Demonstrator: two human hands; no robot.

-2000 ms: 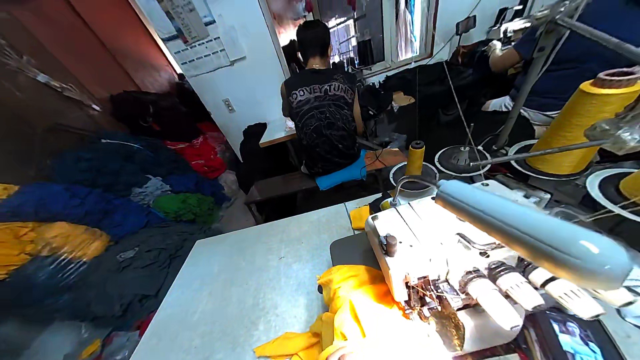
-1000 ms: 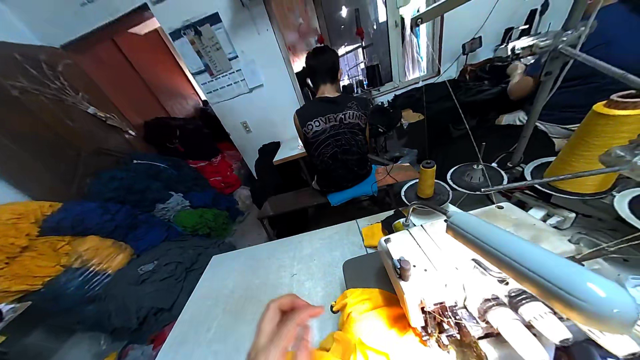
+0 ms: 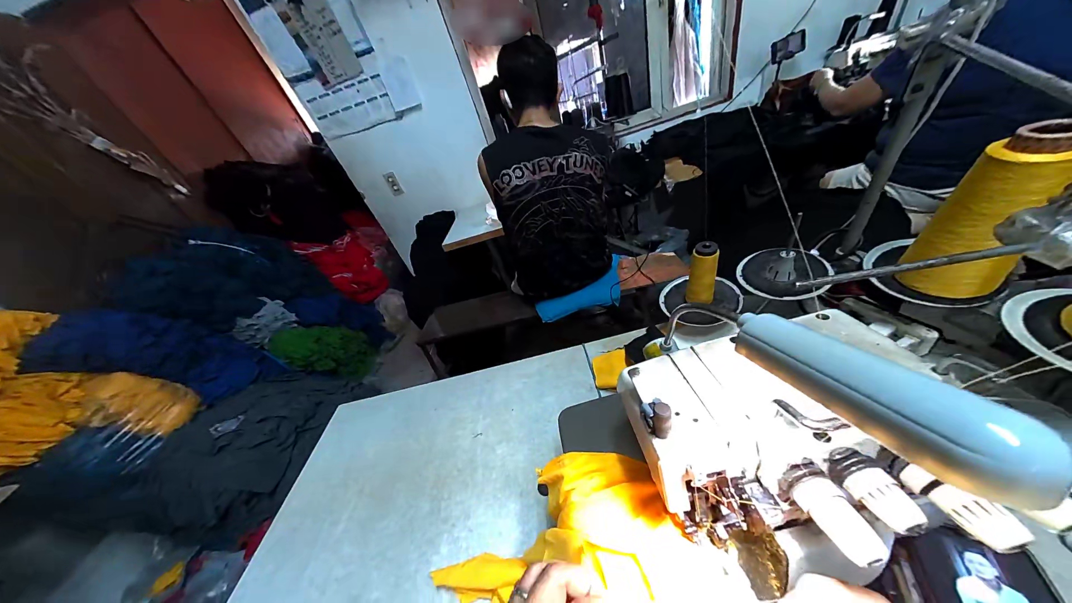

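Note:
Yellow fabric (image 3: 586,502) lies bunched on the light table at the foot of a white overlock sewing machine (image 3: 695,402), brightly lit near the needle area. My left hand (image 3: 554,582), with a ring on one finger, rests at the fabric's lower edge, its fingers bent and partly cut off by the frame; its grip is unclear. At the bottom edge, right of the fabric and under the machine's front, shows a small overexposed part of my right hand (image 3: 825,589). A tubular lamp (image 3: 896,402) reaches over the machine.
The light tabletop (image 3: 402,477) extends left. Yellow thread cones (image 3: 963,218) stand behind the machine at right. Heaps of clothing (image 3: 142,352) lie at left. A person in a black sleeveless top (image 3: 553,201) sits ahead on a bench; another person's arm (image 3: 854,92) is at upper right. A screen device (image 3: 971,569) is lower right.
My left hand was raised over the table one second ago and is now down at the yellow fabric's lower edge. A loose flap of fabric now spreads to the left.

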